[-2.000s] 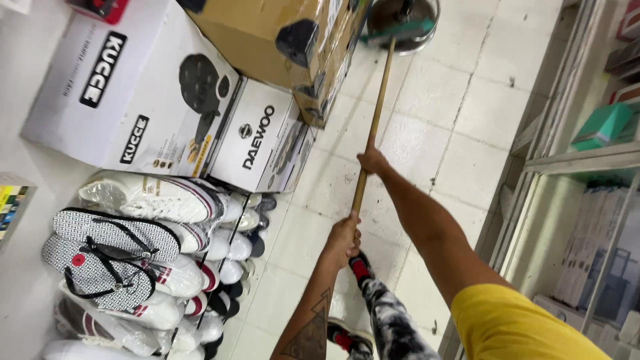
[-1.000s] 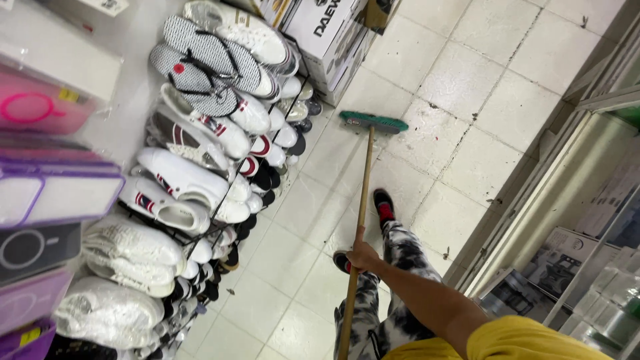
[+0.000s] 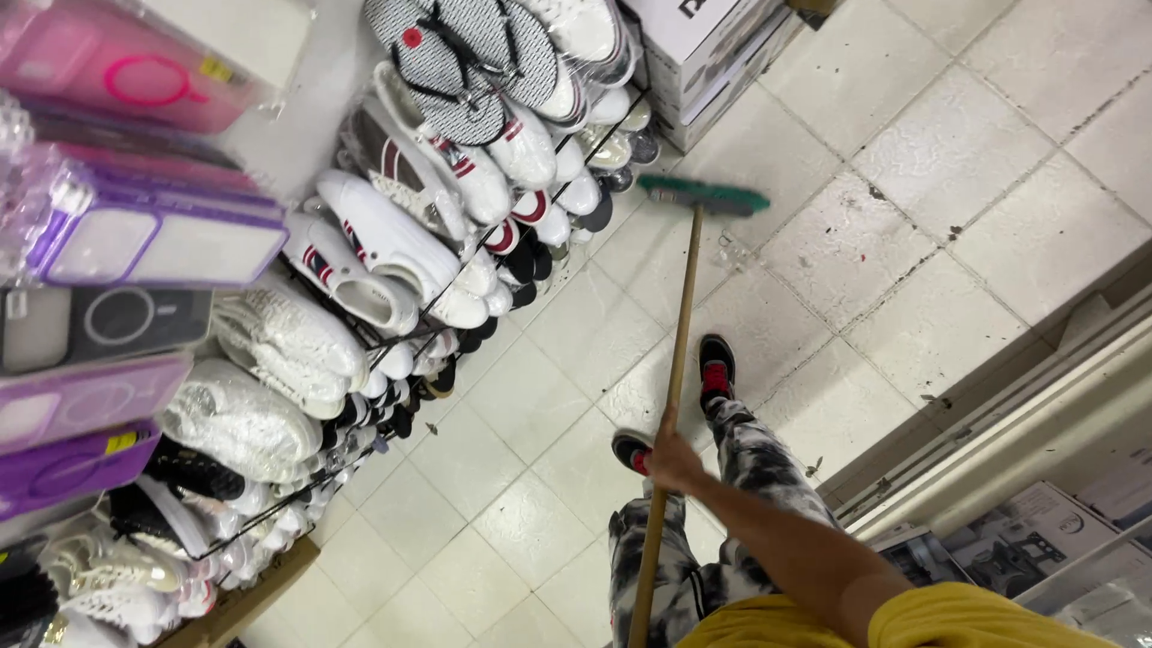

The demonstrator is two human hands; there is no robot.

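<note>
My right hand [image 3: 676,463] is closed around the wooden handle of a push broom [image 3: 681,342], partway along it, above my legs. The broom's green-bristled head [image 3: 706,196] rests on the tiled floor beside the lower end of the shoe rack. Small bits of litter [image 3: 733,250] lie close to the head. The handle runs down out of the frame at the bottom. My left hand is not in view.
A rack of wrapped white shoes [image 3: 387,243], flip-flops [image 3: 468,63] and hanging phone cases [image 3: 162,225] line the left. A box [image 3: 711,45] stands past the rack. A glass display case [image 3: 1017,432] runs along the right. Dry leaf bits [image 3: 936,401] dot the floor.
Two seconds ago both hands held the handle and the head was near the cardboard boxes; now the head is by the shoe rack. My left hand has gone out of view. The view has shifted.
</note>
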